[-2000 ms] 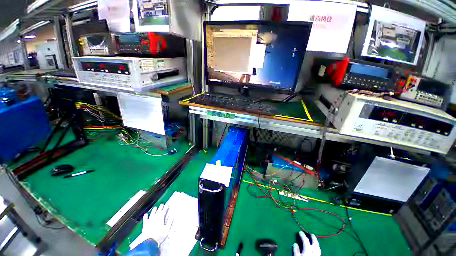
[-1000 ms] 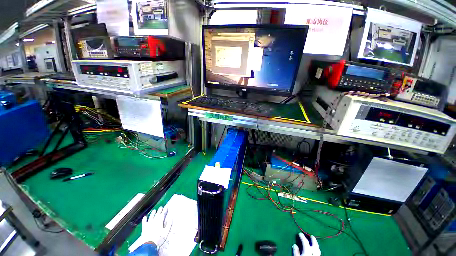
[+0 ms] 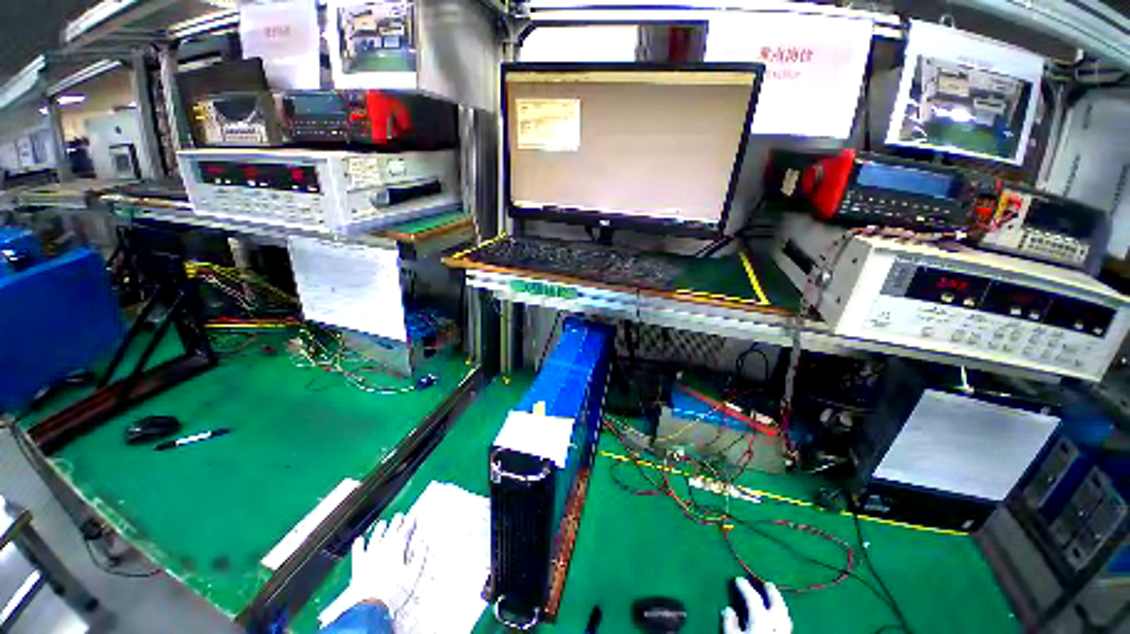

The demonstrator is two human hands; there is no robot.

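Observation:
My left hand (image 3: pixel 382 567), in a white glove, lies flat with fingers apart on white record sheets (image 3: pixel 449 545) at the lower middle. My right hand (image 3: pixel 758 609), also white-gloved and cut off by the bottom edge, rests over a black computer mouse (image 3: pixel 740 599). A long blue power module (image 3: pixel 574 372) with a black grilled front and metal handles stands between the hands, a white paper slip (image 3: pixel 535 434) on its top. The monitor (image 3: pixel 632 143) above shows a mostly pale window with a small box at its upper left.
A black rounded object (image 3: pixel 659 613) and a dark pen (image 3: pixel 594 619) lie left of my right hand. Tangled test leads (image 3: pixel 744 520) lie behind it. The keyboard (image 3: pixel 576 261) is on the shelf. White meters (image 3: pixel 991 303) flank the monitor. A black case (image 3: pixel 954 458) stands at right.
The monitor has changed from a small window over a dark desktop picture to a pale window filling the screen. Both hands have stayed in nearly the same places.

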